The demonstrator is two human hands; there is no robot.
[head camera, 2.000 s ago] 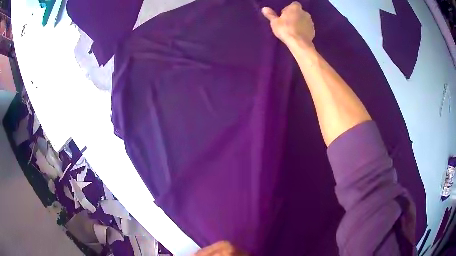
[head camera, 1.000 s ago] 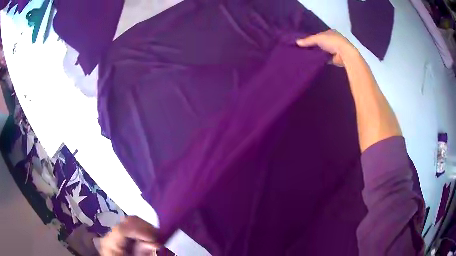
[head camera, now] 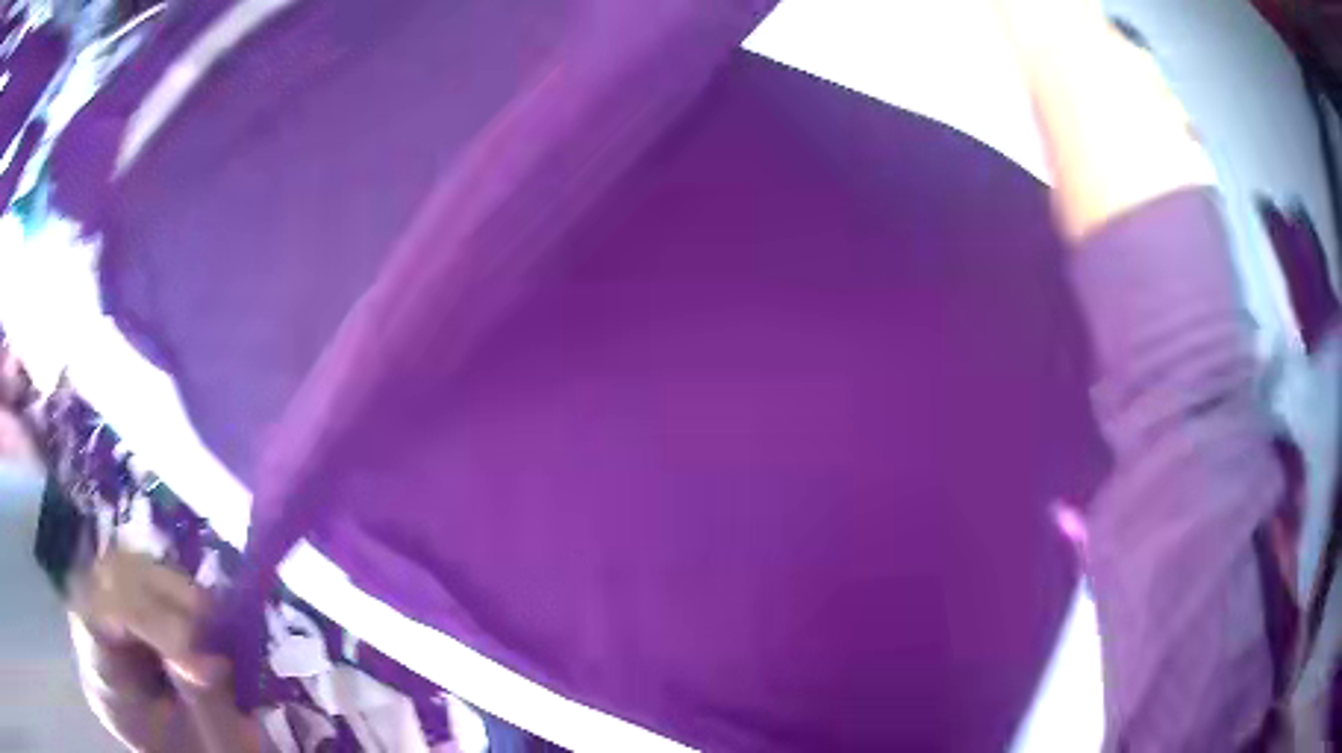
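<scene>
The dark purple fabric (head camera: 765, 397) covers most of the table. A raised, blurred fold of it runs from the lower left up to the top middle. My left hand (head camera: 162, 647) is at the lower left, blurred, past the table's near edge, and grips the end of this fold. My right forearm reaches up at the upper right, over the table; my right hand is cut off by the top edge, so its hold cannot be seen.
The bright white table edge (head camera: 442, 662) curves along below the fabric. Purple and white scraps (head camera: 346, 691) are heaped below it. A small purple piece (head camera: 1298, 272) lies at the far right. Green and white things blur at the upper left.
The view has shifted. My left hand has moved further left, pulling the fabric fold over leftward. My right hand has moved up out of the picture.
</scene>
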